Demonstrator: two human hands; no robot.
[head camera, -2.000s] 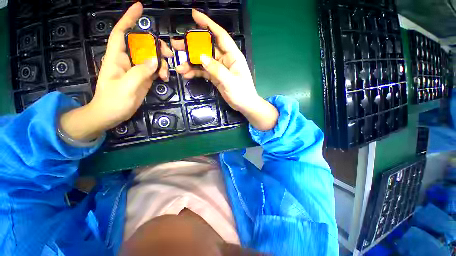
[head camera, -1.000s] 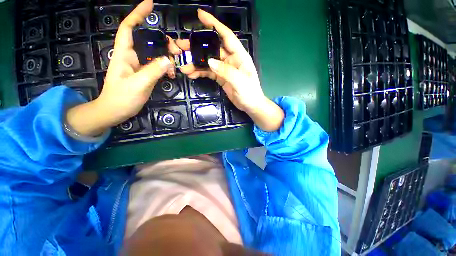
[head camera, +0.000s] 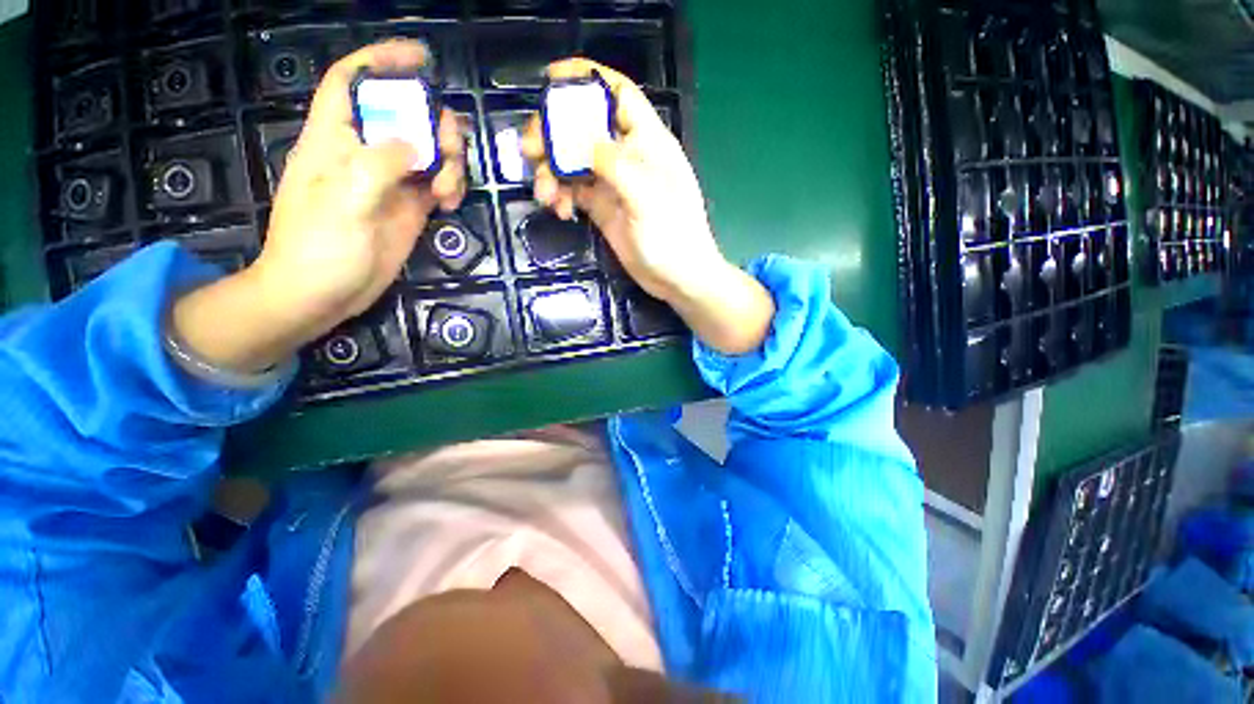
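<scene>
My left hand (head camera: 337, 206) holds a smartwatch body (head camera: 396, 121) upright, its screen lit white with a pale blue band and facing me. My right hand (head camera: 633, 193) holds a second smartwatch body (head camera: 578, 127), its screen lit white. My thumbs lie at the lower part of each screen. Both hands are above a black blister tray (head camera: 475, 378). Several watch units lie face down in its pockets, pale rings showing, such as the watch unit (head camera: 455, 330) near the front edge. Some pockets are hidden by my hands.
The tray lies on a green mat (head camera: 784, 165). Stacked black blister trays (head camera: 1018, 234) stand to the right. Further right are another tray pile (head camera: 1185, 193) and a tray lower down (head camera: 1093, 564). Blurred blue shapes show at the far right edge.
The screens went from orange to dark with small text, and are now lit white. My hands have moved slightly apart, still holding the watches.
</scene>
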